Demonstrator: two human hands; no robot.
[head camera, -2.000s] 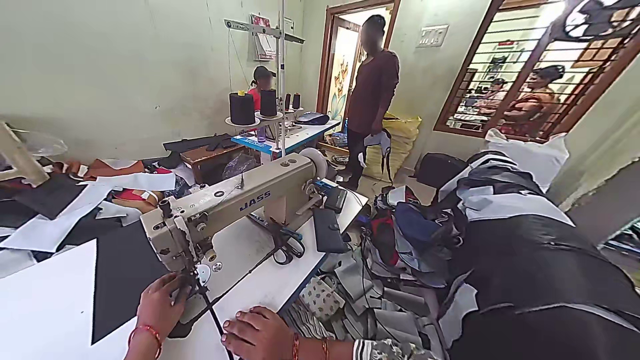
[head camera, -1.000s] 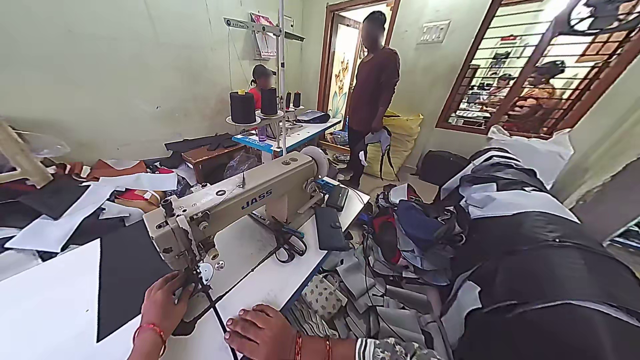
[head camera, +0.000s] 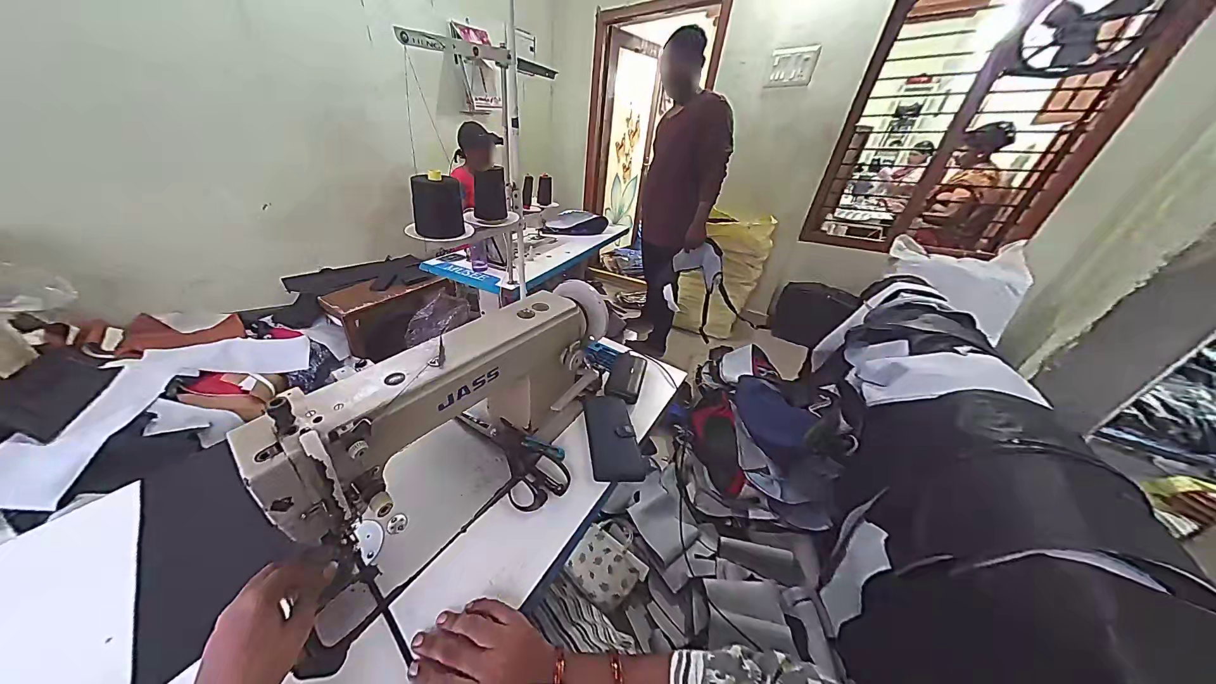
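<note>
A Jass sewing machine (head camera: 475, 389) stands on a white table, its needle end toward me. My left hand (head camera: 271, 608) is beside the presser foot, fingertips on dark material under the needle; the fingers partly hide it. My right hand (head camera: 489, 646) lies palm down on the table, its fingertips at a narrow black strip (head camera: 388, 608) that runs up to the needle area. Whether the fingers pinch the strip cannot be told. Black-handled scissors (head camera: 537, 470) lie on the machine bed, beside a dark wallet-like case (head camera: 613, 439).
Fabric pieces (head camera: 209, 356) and a white sheet (head camera: 71, 594) lie at left. Black thread cones (head camera: 438, 206) stand behind the machine. Right of the table are heaped scraps (head camera: 779, 437) and large black rolls (head camera: 997, 494). A standing person (head camera: 686, 171) holds fabric; another person (head camera: 470, 166) sits behind.
My left hand has moved slightly down and toward me. The right hand stays low on the table at the strip. The standing person remains in the same spot.
</note>
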